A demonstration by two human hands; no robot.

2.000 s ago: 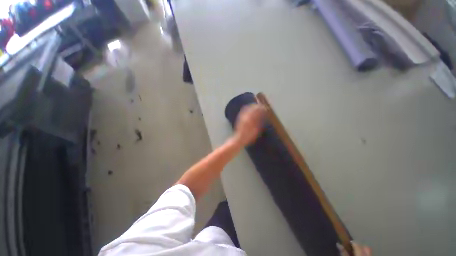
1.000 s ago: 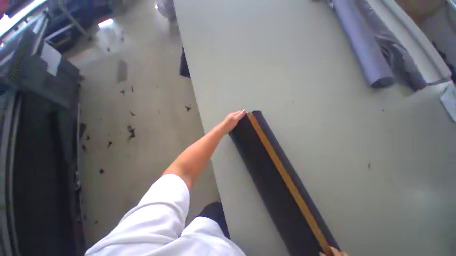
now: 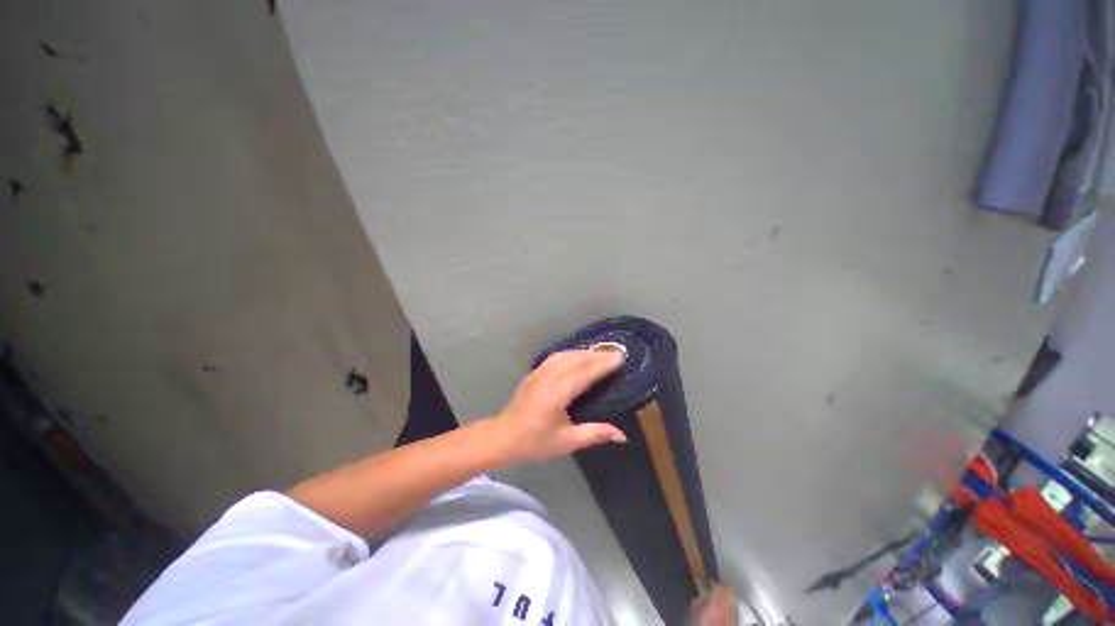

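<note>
A dark fabric roll (image 3: 618, 489) lies on the pale table, its round end facing up the picture, with a pale ring at its core. A yellow-brown wooden ruler (image 3: 673, 495) lies lengthwise on the roll, its upper end just short of the roll's end. My left hand (image 3: 556, 406) grips the roll's end, fingers over the end face near the core and thumb on the roll's side. My right hand (image 3: 714, 605) is at the bottom edge, partly cut off and blurred, holding the ruler's lower part.
The pale table (image 3: 514, 159) has its left edge beside the floor (image 3: 159, 269), where dark scraps lie. A grey-purple roll (image 3: 1037, 110) is at the table's upper right. Orange-red material (image 3: 1039, 538) and a blue frame are at the lower right.
The view has swung, showing the roll's end face. My left hand has moved from the roll's upper side onto its end. The ruler's upper end now sits back from the roll's end.
</note>
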